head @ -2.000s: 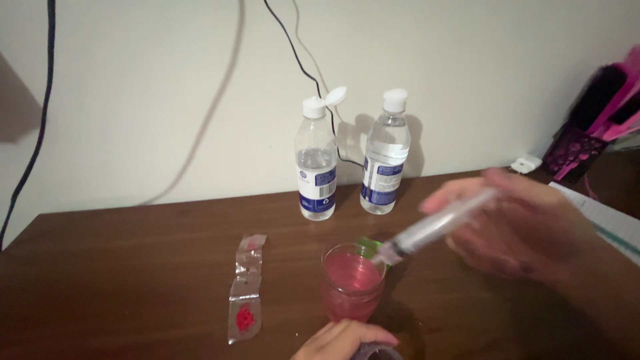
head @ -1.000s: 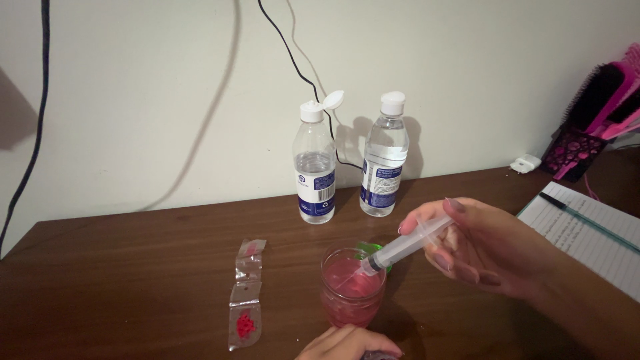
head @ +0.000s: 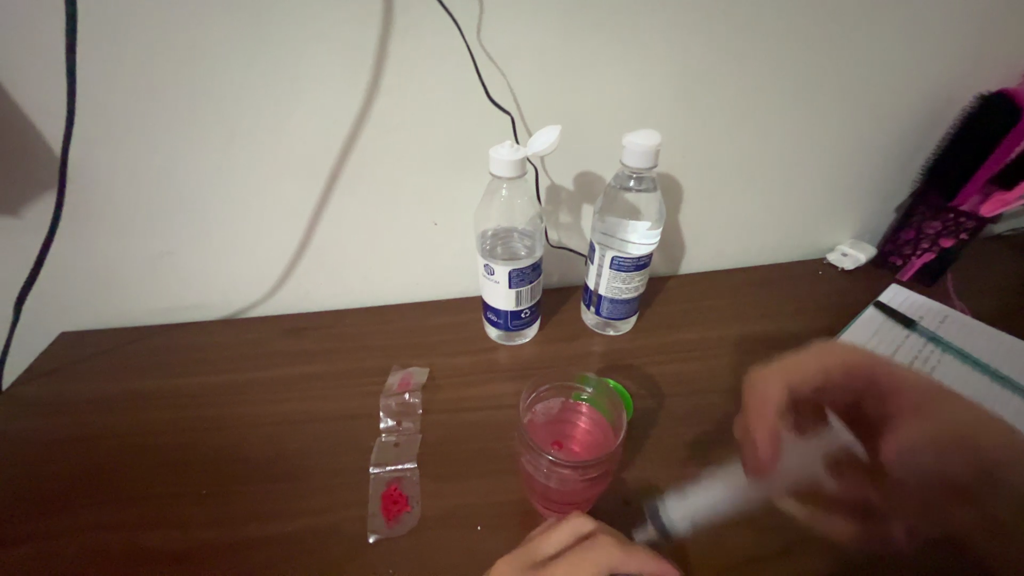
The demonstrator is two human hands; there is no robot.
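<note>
A clear cup of pink liquid (head: 572, 456) stands on the brown desk, with a green lid (head: 618, 398) behind it at the right. My right hand (head: 848, 440), blurred, holds a plastic syringe (head: 720, 500) to the right of the cup; the tip points left, over my left hand's side. My left hand (head: 584, 552) is at the bottom edge, close to the cup's base; what its fingers hold is not visible. Left of the cup lie small clear plastic bags, the lower bag (head: 394, 504) with red bits in it and the upper bag (head: 406, 382) with a pink trace.
Behind the cup stand a clear bottle with its flip cap up (head: 510, 248) and a capped clear bottle (head: 626, 240). At the right are a notebook (head: 936, 328) with a pen (head: 948, 348), a white plug (head: 850, 254) and a holder with hairbrushes (head: 932, 232). A black cable hangs on the wall.
The syringe tip was in the cup one second ago; my right hand has drawn it out and moved it toward the lower right. The syringe is still in my right hand.
</note>
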